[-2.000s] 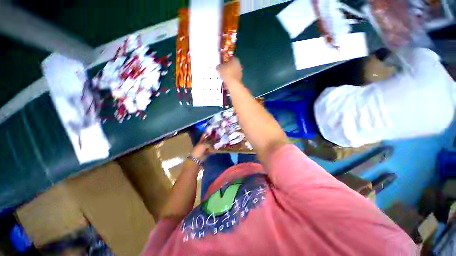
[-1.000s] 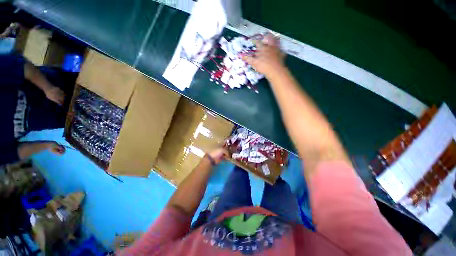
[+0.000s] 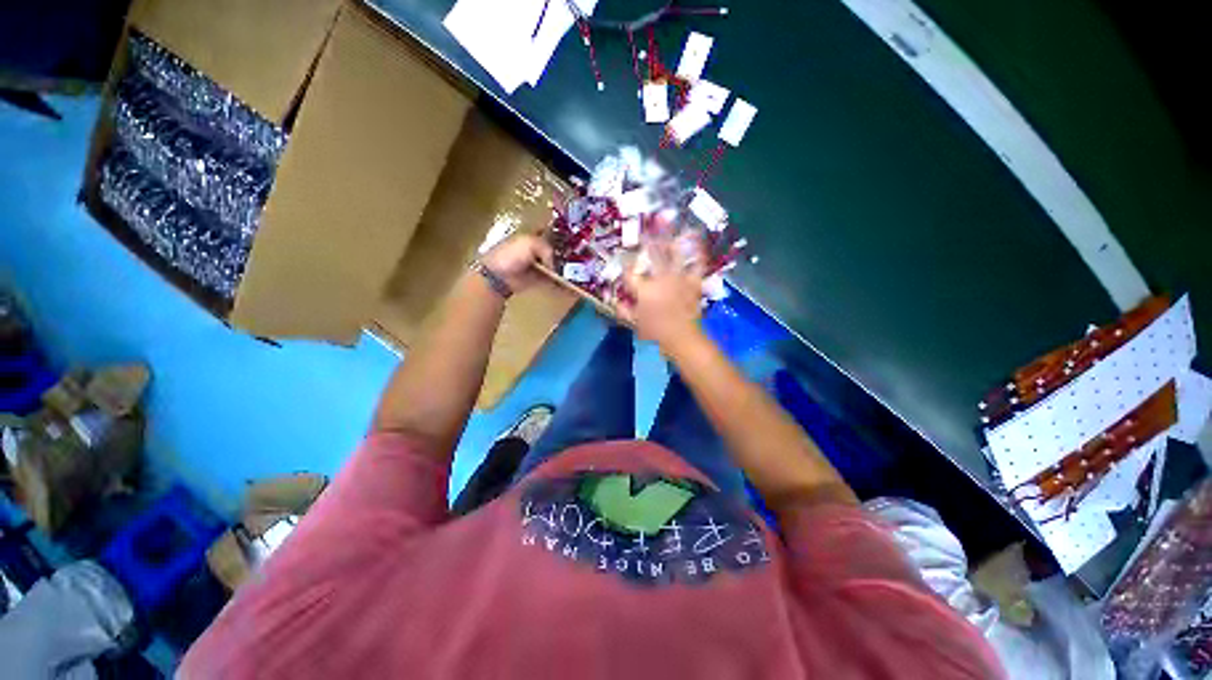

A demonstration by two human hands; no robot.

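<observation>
My left hand [image 3: 521, 260] grips the near left edge of a shallow cardboard box [image 3: 581, 291] at the bench edge. The box is heaped with small wired parts [image 3: 605, 226], white tabs with dark red wires. My right hand [image 3: 669, 286] is blurred and lies over the right side of the heap; whether its fingers hold parts cannot be told. A few loose wired parts [image 3: 693, 112] with white tabs lie on the dark green bench behind the box.
White sheets [image 3: 512, 40] lie on the bench at upper left. Perforated white boards [image 3: 1093, 405] on orange strips [image 3: 1083, 348] lie at right, with a clear bag of reddish parts [image 3: 1159, 585]. A large carton [image 3: 326, 199] stands left of the bench. A person's white sleeve [image 3: 917, 538] shows lower right.
My right hand has come back from the bench pile to the box. The pile on the bench is now only a few loose parts, and the heap in the box is larger. The view has shifted.
</observation>
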